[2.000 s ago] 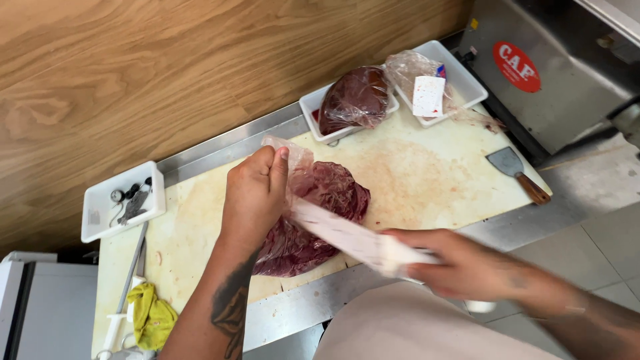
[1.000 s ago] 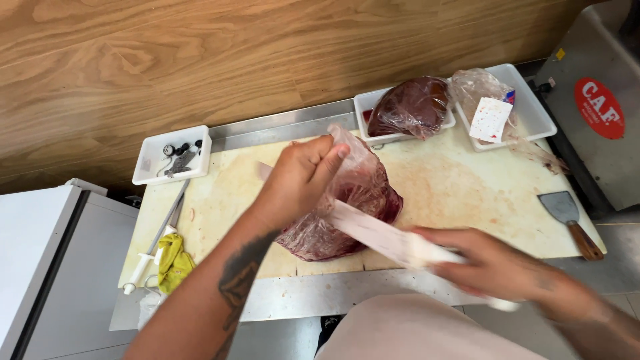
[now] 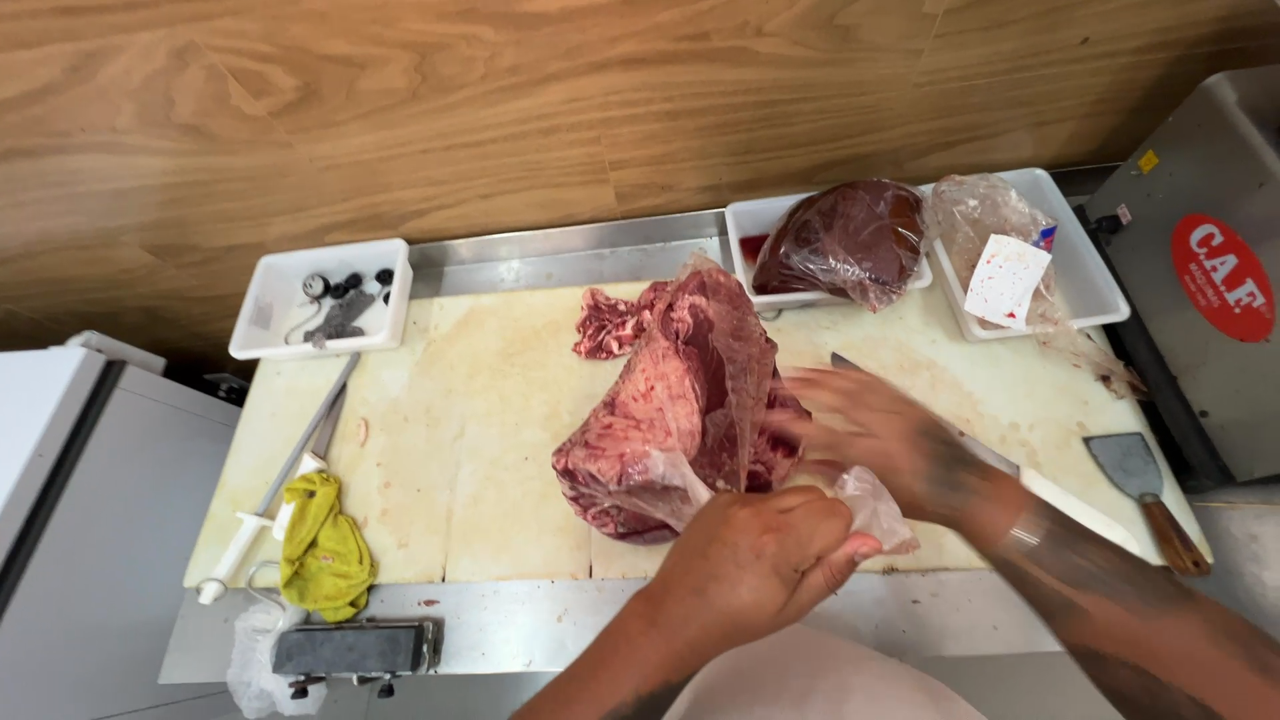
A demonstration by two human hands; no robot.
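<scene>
A large piece of raw beef (image 3: 650, 400) lies mid-board, partly wrapped in a clear plastic bag (image 3: 740, 370). My left hand (image 3: 760, 555) is closed around the gathered end of that bag at the near side of the meat. Blurred by motion, my right hand (image 3: 860, 430) has its fingers spread against or close beside the meat's right side; whether they touch is unclear. A knife with a white handle (image 3: 1075, 510) lies on the board, partly hidden under my right forearm.
Behind stand white trays with bagged dark meat (image 3: 845, 240) and an empty-looking bag (image 3: 985, 250). A scraper (image 3: 1145, 490) lies right. At left are a small-parts tray (image 3: 395, 320), a sharpening steel (image 3: 300, 440), a yellow cloth (image 3: 325, 550) and a sharpening stone (image 3: 350, 648). A C.A.F. machine (image 3: 1200, 300) stands right.
The knife that my right hand held across the meat now lies on the board, released. My left hand has come down toward the near edge with the plastic, and the meat sits differently, showing more of its surface.
</scene>
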